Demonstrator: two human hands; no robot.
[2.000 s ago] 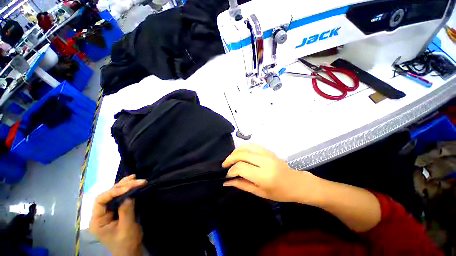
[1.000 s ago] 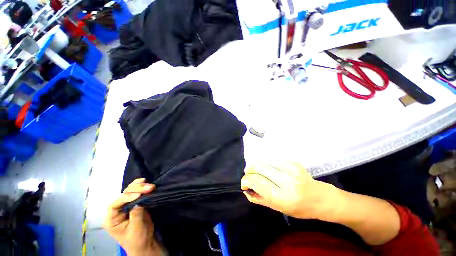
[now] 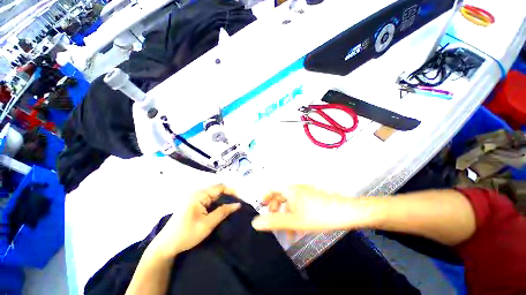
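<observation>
The black garment piece (image 3: pixel 230 253) lies over the front of the white machine table and hangs towards me. My left hand (image 3: pixel 196 222) grips its upper edge between thumb and fingers, in front of the sewing machine's needle area (image 3: pixel 239 163). My right hand (image 3: pixel 300 210) is just right of that edge, fingers curled and slightly blurred, its thumb at the cloth; whether it pinches the cloth is unclear. The white sewing machine (image 3: pixel 254 72) reaches over the table behind both hands.
Red-handled scissors (image 3: pixel 331 125), a black flat strip (image 3: pixel 372 109) and a small brown piece (image 3: pixel 383 133) lie right of the needle area. A pink and blue stick (image 3: pixel 429 91) and black cable (image 3: pixel 441 66) lie farther right. Dark garments (image 3: pixel 106 124) are heaped behind the machine. A blue bin (image 3: pixel 40 213) stands left.
The view has shifted and turned. Both hands have come closer together and moved up near the needle area, bringing the garment's edge along; the cloth no longer lies spread across the table.
</observation>
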